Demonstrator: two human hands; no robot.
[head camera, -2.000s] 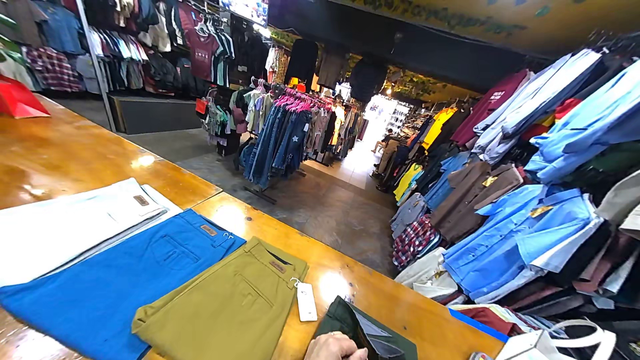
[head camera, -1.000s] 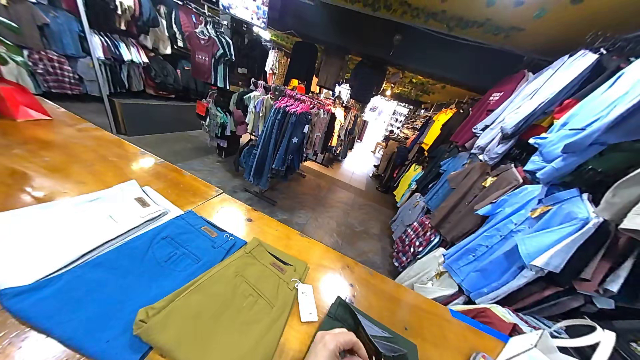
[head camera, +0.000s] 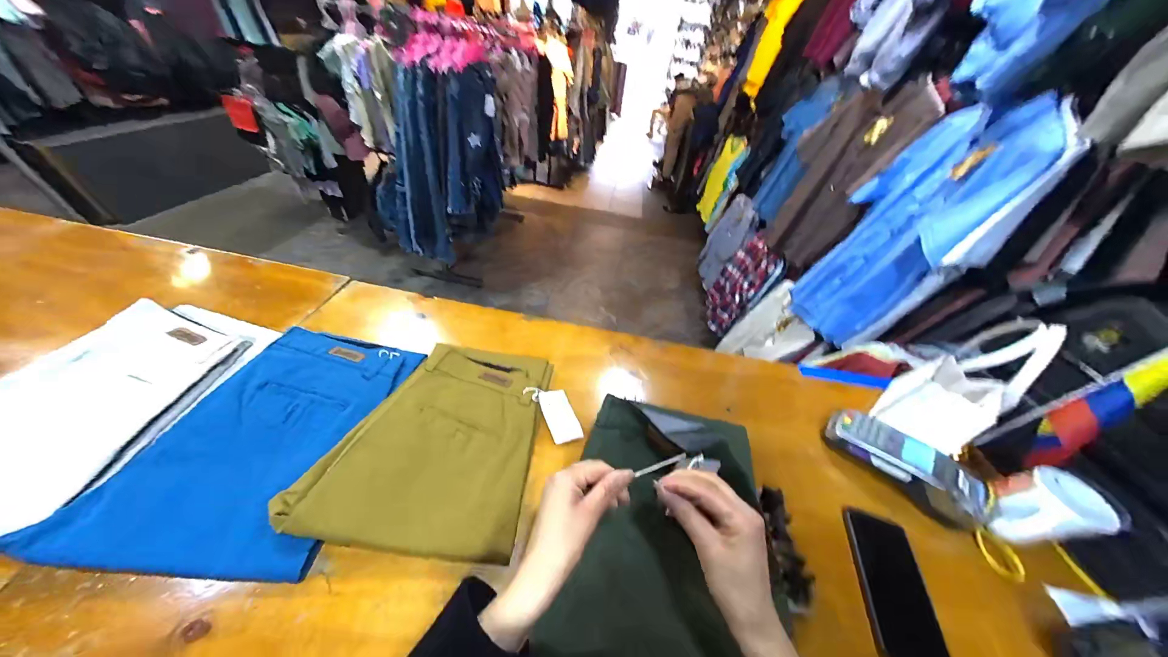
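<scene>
Folded dark green trousers (head camera: 630, 575) lie on the wooden counter under both hands. Above their waistband, my left hand (head camera: 579, 497) pinches a thin, pale strip or cord (head camera: 659, 466); what exactly it is cannot be told. Close to its right, my right hand (head camera: 712, 511) has thumb and fingertips together by a small white loop; whether it grips the loop is unclear. Left of my hands lie folded olive trousers (head camera: 429, 456) with a white hang tag (head camera: 558, 416), then blue trousers (head camera: 246, 447) and white trousers (head camera: 100, 392), side by side.
A black smartphone (head camera: 894, 584) and a card terminal (head camera: 908, 461) lie on the counter (head camera: 365, 602) at right, near a white bag (head camera: 940, 401) and a paper roll (head camera: 1058, 506). Something dark and ruffled touches the green trousers' right side. Clothes racks stand beyond the counter.
The view has shifted down to the right. Both hands are now in sight over the green trousers, where one hand showed at their waistband before. The pale strip now shows between them.
</scene>
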